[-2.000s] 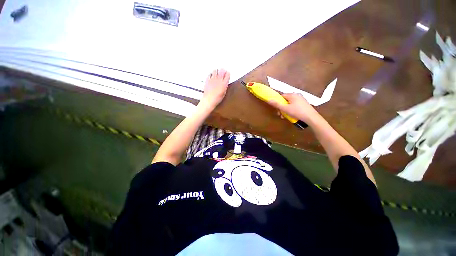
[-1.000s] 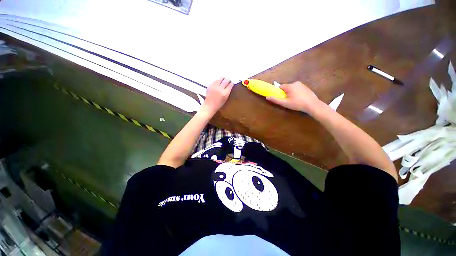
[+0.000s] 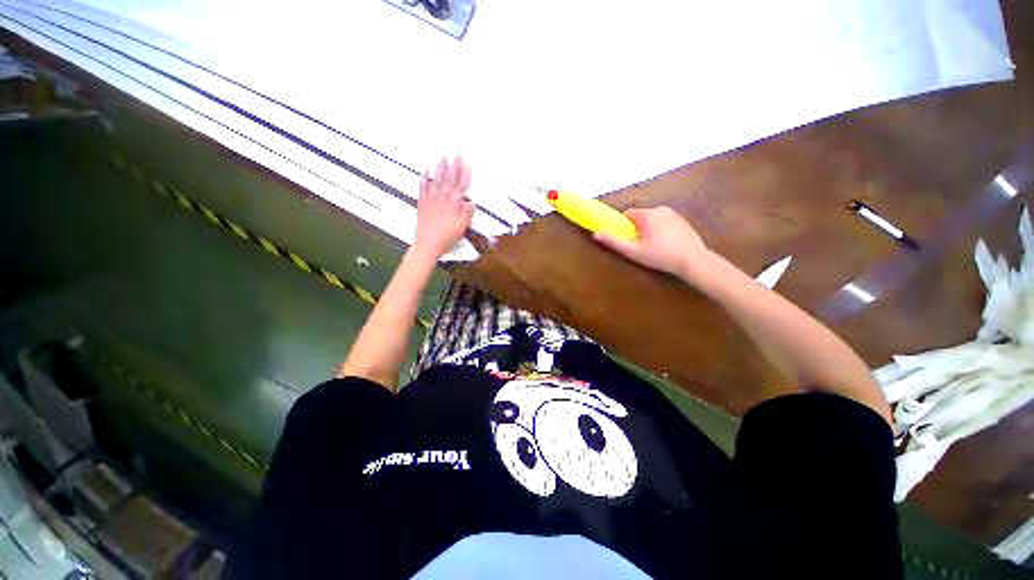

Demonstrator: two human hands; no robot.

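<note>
A large white sheet [image 3: 680, 79] covers the far part of the table. Several long narrow white strips [image 3: 284, 153], split by dark lines, run along its near left edge and end in pointed tips. My left hand [image 3: 443, 210] lies flat on the strips near these tips, fingers spread, holding nothing. My right hand [image 3: 661, 240] grips a yellow utility knife [image 3: 595, 215]. The knife's red-spotted front points left, close to the sheet's near corner. Its rear end is hidden by my hand. Whether the blade touches the sheet I cannot tell.
The brown tabletop [image 3: 726, 204] carries a pen [image 3: 884, 224], a translucent ruler-like band [image 3: 932, 240] and a small pointed offcut [image 3: 774, 273]. A pile of white waste strips [image 3: 964, 380] is at the right. A metal weight [image 3: 437, 11] is cut off at the top.
My left hand has moved left, off the sheet's corner and onto the strips. Pointed strip ends now show between my hands. The view has shifted, and the sheet's far right corner has come into view.
</note>
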